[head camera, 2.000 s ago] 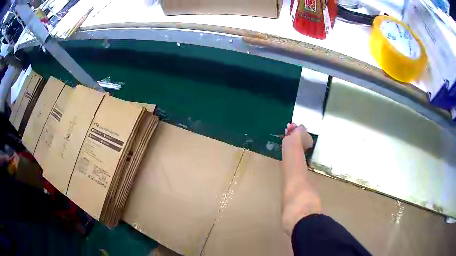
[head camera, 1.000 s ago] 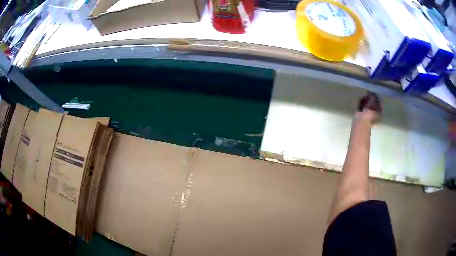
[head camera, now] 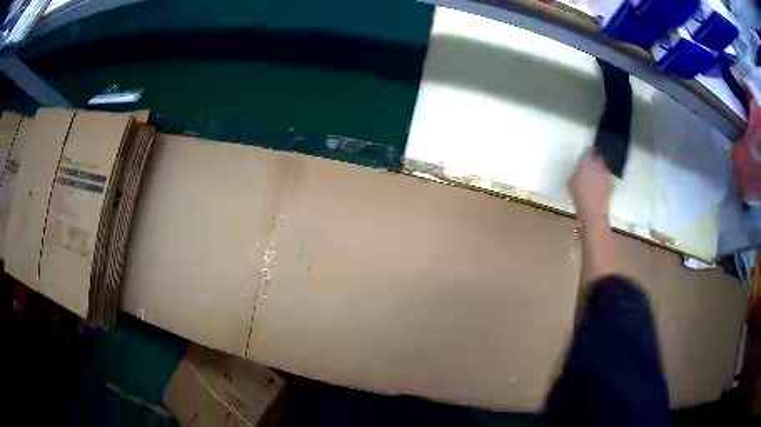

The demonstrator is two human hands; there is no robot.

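My right hand [head camera: 592,185] reaches in from the lower right in a dark sleeve. It is blurred and appears closed on the lower end of a dark, flat strip [head camera: 616,117]. The strip stands out against the pale board [head camera: 509,92] behind the bench; what it is I cannot tell. The bench top [head camera: 417,275] is covered with brown cardboard. A stack of flattened cartons [head camera: 75,192] with dark printed bars lies at its left end. My left hand is not in view.
Blue-and-white small boxes [head camera: 688,37] sit on the shelf at the upper right. A brown carton [head camera: 221,388] is below the bench's front edge at the lower left. Green floor [head camera: 234,75] shows behind the bench. A reddish thing [head camera: 748,158] is at the right rim.
The view has shifted down and right, so the tape roll and red packet have left the picture. My right hand has moved from the pale board's left edge towards its right part; the dark strip now shows.
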